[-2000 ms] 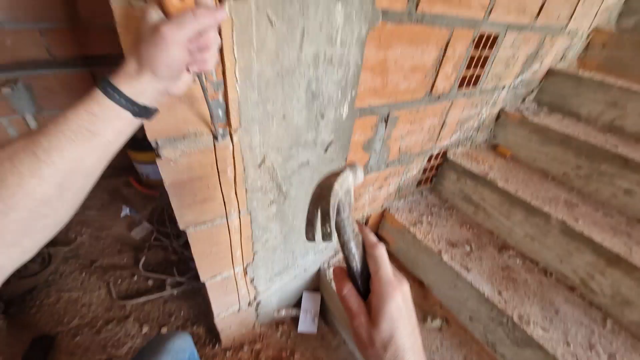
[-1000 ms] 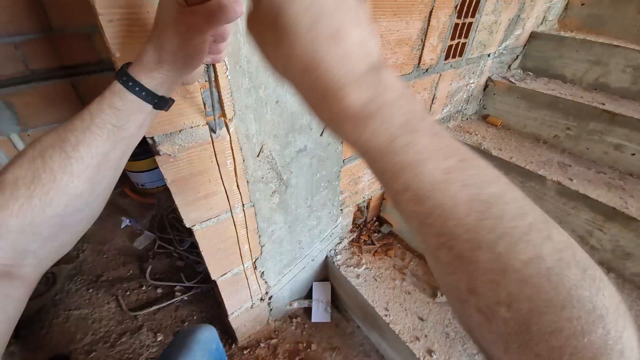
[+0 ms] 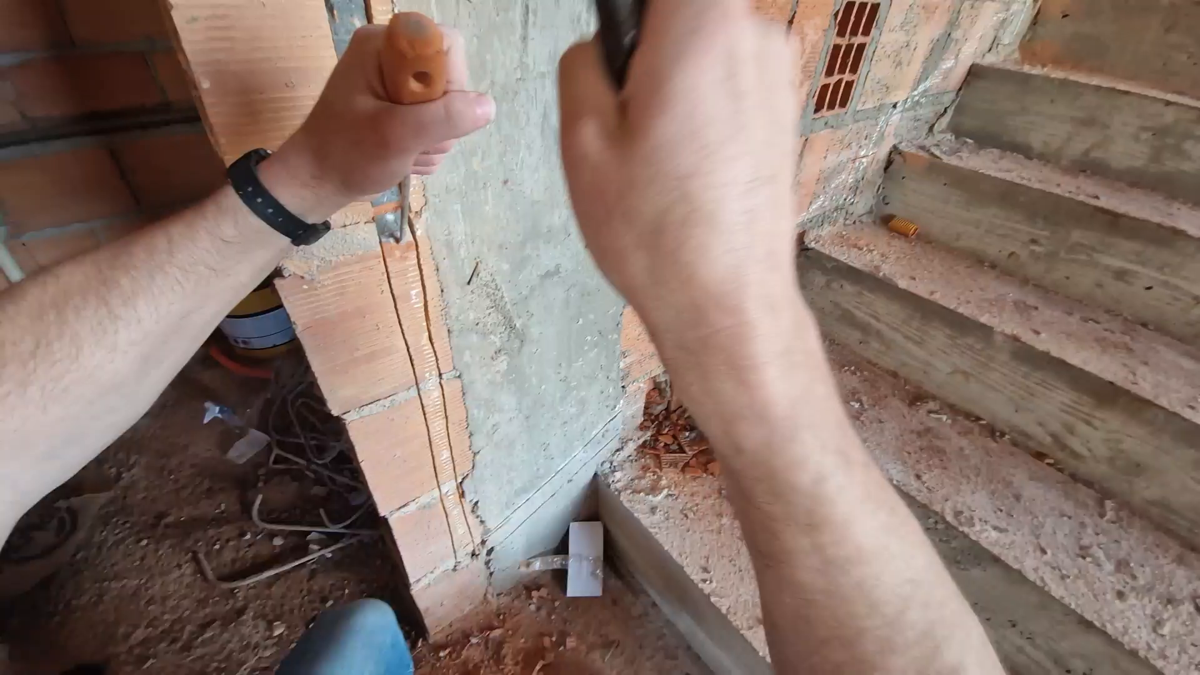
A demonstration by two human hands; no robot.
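My left hand (image 3: 389, 127), with a black band at the wrist, grips a chisel by its orange handle (image 3: 413, 58). The chisel's metal blade (image 3: 392, 214) points down at the brick wall, at the top of two parallel grooves (image 3: 427, 375) cut in the bricks. My right hand (image 3: 684, 141), slightly blurred, is raised to the right of the left one, in front of the grey concrete column (image 3: 525, 281). It is closed around a dark handle (image 3: 619, 33); the hammer's head lies out of view.
Concrete stairs (image 3: 1012, 328) rise on the right, with brick rubble (image 3: 670, 431) at the wall. A white rectangular piece (image 3: 585, 560) stands at the column's foot. Bent rods or cables (image 3: 309, 441) and a bucket (image 3: 258, 323) are at lower left. My knee (image 3: 349, 639) shows below.
The right hand has gone up from the lower middle, carrying the claw hammer's head out of view. The left hand still holds the chisel at the grooves.
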